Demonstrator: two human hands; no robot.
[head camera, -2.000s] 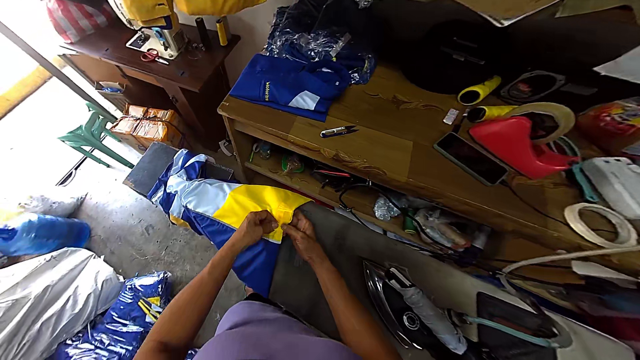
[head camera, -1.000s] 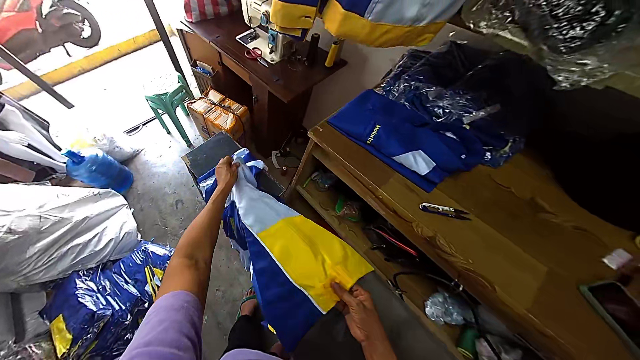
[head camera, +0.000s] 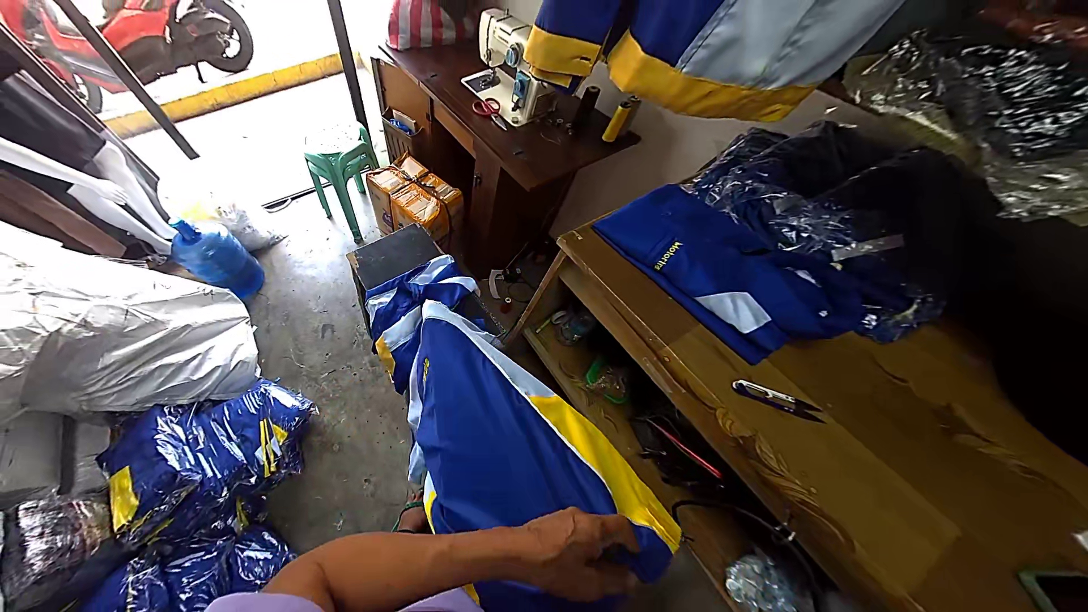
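A long blue garment piece (head camera: 510, 425) with pale grey-blue and yellow panels stretches from a dark box-like surface (head camera: 395, 255) towards me. My left hand (head camera: 586, 552) lies over its near end beside the yellow panel, fingers curled and blurred; whether they pinch the cloth cannot be told. Its far end lies bunched on the dark surface. My right hand does not show. A folded blue garment (head camera: 680, 255) with yellow lettering and a grey patch lies on the wooden table (head camera: 850, 459), near small thread snips (head camera: 778, 398).
A sewing machine (head camera: 510, 68) and red-handled scissors (head camera: 489, 109) are on a dark desk. Plastic-wrapped blue garments (head camera: 204, 450), a white sack (head camera: 119, 323) and a blue water jug (head camera: 217, 259) line the left. A green stool (head camera: 340, 166) stands by a strapped box (head camera: 416, 200).
My left hand has moved from the garment's far end to its near end. My right hand has left the view. More blue and less yellow faces up now.
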